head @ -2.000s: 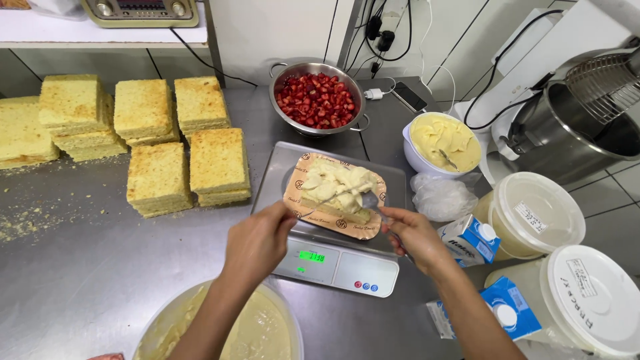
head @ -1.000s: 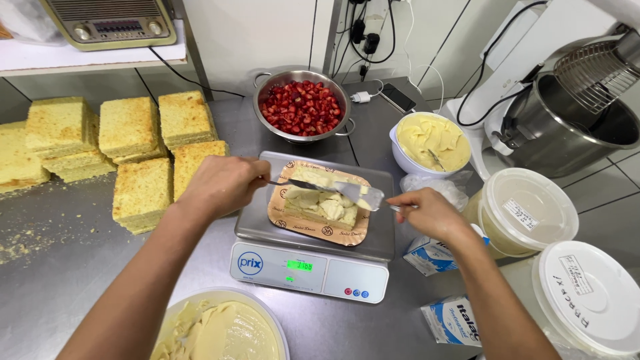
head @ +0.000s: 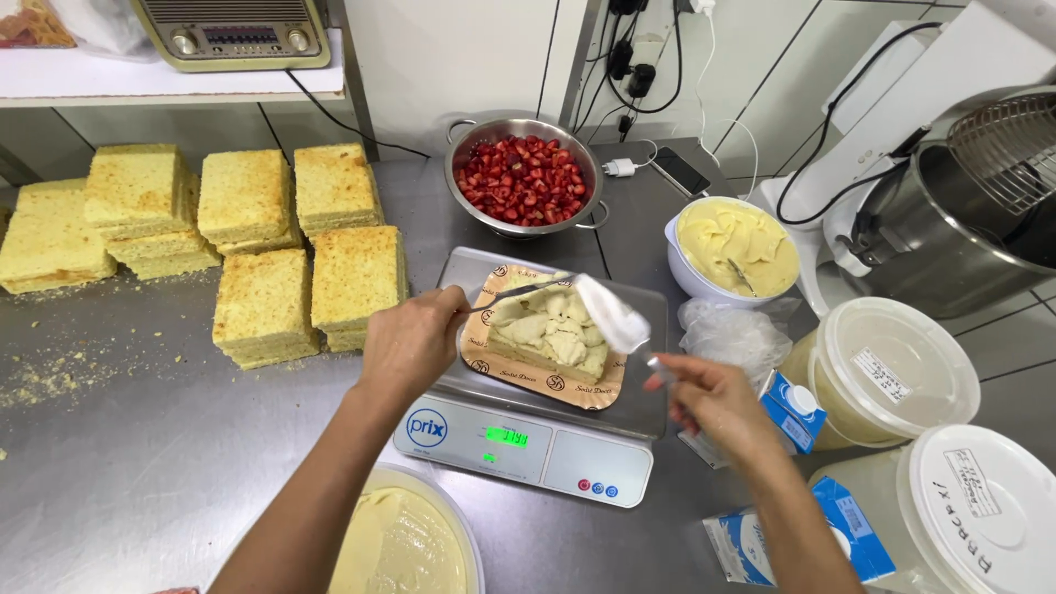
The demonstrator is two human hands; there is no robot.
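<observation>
My left hand (head: 417, 342) holds a metal utensil (head: 520, 290), its far end over the cake and against a cream-coated spatula or spoon (head: 612, 315). The handle of that coated utensil is in my right hand (head: 705, 400), right of the scale. Beneath them a cake slice topped with pale cream (head: 553, 334) lies on a printed cardboard tray (head: 503, 371). The tray rests on the steel plate of a digital scale (head: 524, 454) with a lit green display. A tub of pale cream (head: 404, 544) stands at the bottom, partly behind my left forearm.
Stacked sponge cake squares (head: 260, 305) stand at left. A colander of cut strawberries (head: 524, 177) is behind the scale. To the right are a bowl of yellow cream (head: 734, 247), a plastic bag (head: 734, 334), cartons (head: 792, 412), lidded buckets (head: 899, 367) and a stand mixer (head: 949, 223).
The utensil in my right hand has swung from roughly level to a steep slant over the cake's right side. My right hand is lower, relative to the scale, than a second ago.
</observation>
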